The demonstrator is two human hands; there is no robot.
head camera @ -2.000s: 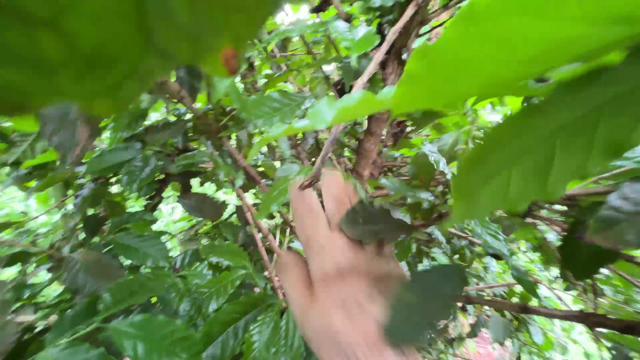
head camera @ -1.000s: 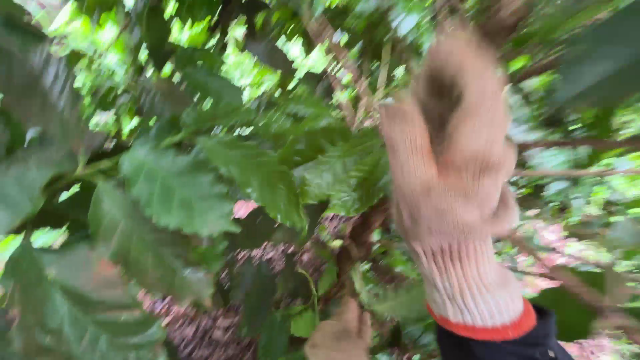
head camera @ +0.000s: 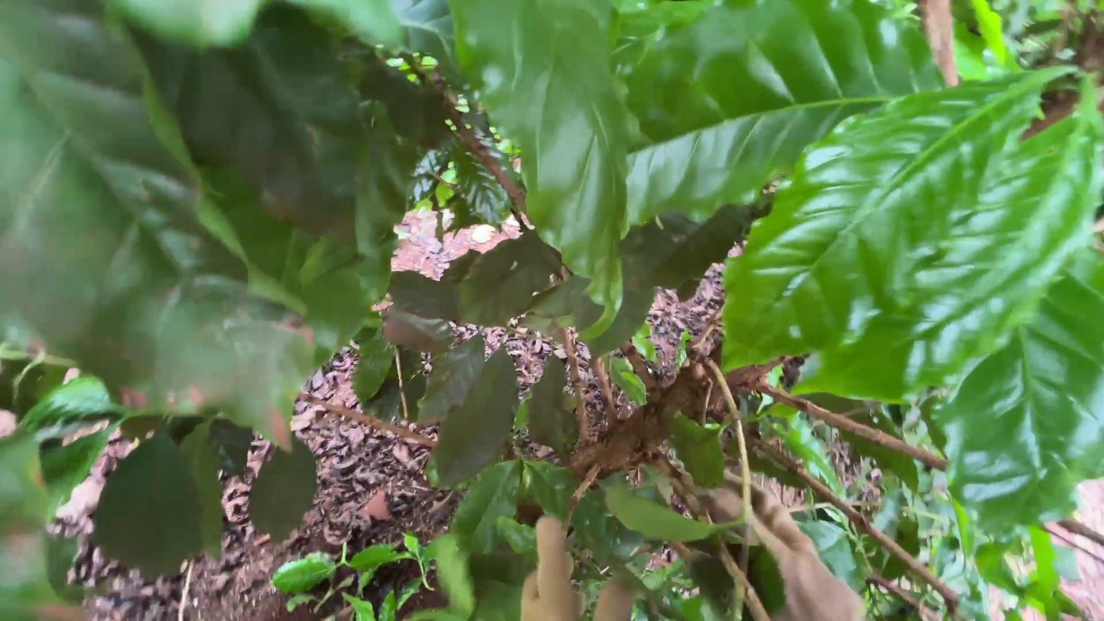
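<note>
Both my hands wear tan knit gloves and show only in part at the bottom of the head view. My left hand (head camera: 556, 578) has its fingertips pointing up among low green leaves, with its palm out of frame. My right hand (head camera: 798, 561) is to the right of it, partly behind a thin pale stem (head camera: 742, 440) and leaves. Whether it touches or grips that stem is unclear. Above both hands is a brown, branching woody base (head camera: 638, 431) of a shrub with glossy leaves (head camera: 897, 233).
Large blurred leaves (head camera: 147, 216) hang close on the left. Thin branches (head camera: 854, 423) reach to the right from the woody base. Brown leaf litter (head camera: 362, 466) covers the ground below, with a small green seedling (head camera: 371, 565) at the lower left.
The view has swung down from the upper foliage toward the ground. My right hand, raised and large in the frame one second ago, is now low, among the stems.
</note>
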